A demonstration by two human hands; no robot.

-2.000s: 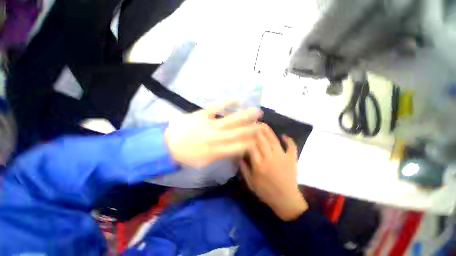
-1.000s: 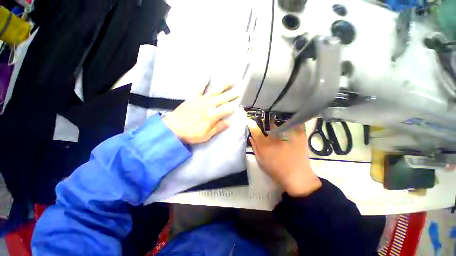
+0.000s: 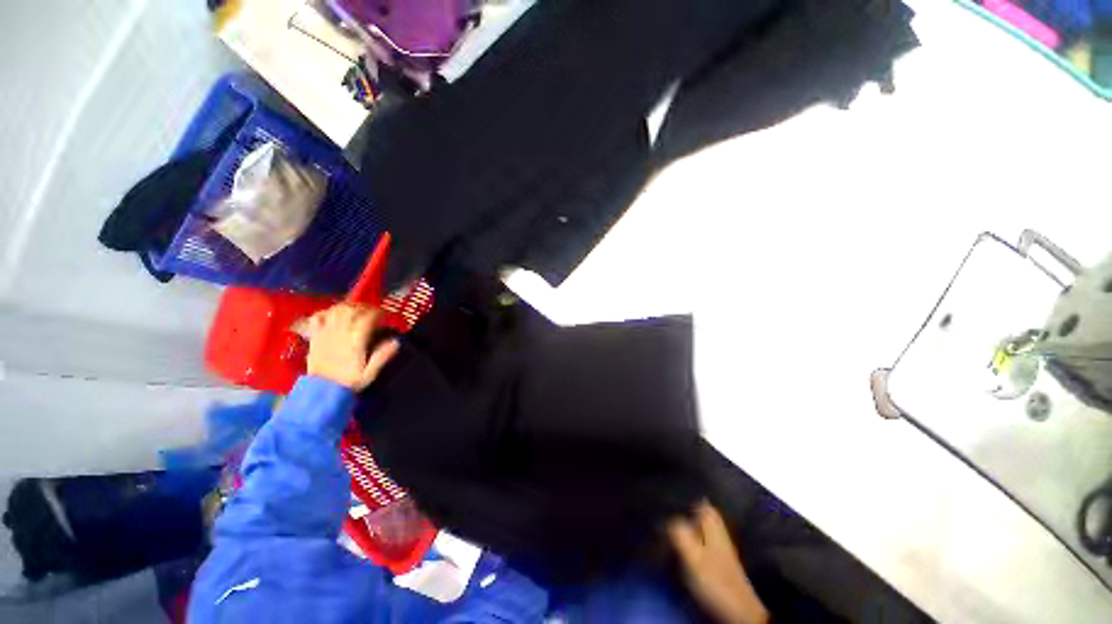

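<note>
A large black garment panel (image 3: 610, 390) lies over the table's front edge and hangs down onto my lap. My left hand (image 3: 348, 345) is at the panel's left side, over a red plastic basket (image 3: 254, 335), thumb beside the black cloth; whether it grips the cloth is unclear. My right hand (image 3: 717, 567) is at the bottom, its fingertips against the panel's lower right part. It is blurred and cut off by the bottom edge, and its grip cannot be told.
Long black pieces (image 3: 500, 146) are piled at the upper left of the white table (image 3: 805, 256). A blue basket (image 3: 329, 232) holds a clear plastic bag. A purple object (image 3: 396, 24) is at the top. Part of the sewing machine (image 3: 1085, 335) and a black scissors handle (image 3: 1097, 518) show at the right edge.
The view has swung left, leaving the machine at the right edge. Both hands have left the needle area. The pale-backed work no longer shows its pale side; a black panel lies in front of me.
</note>
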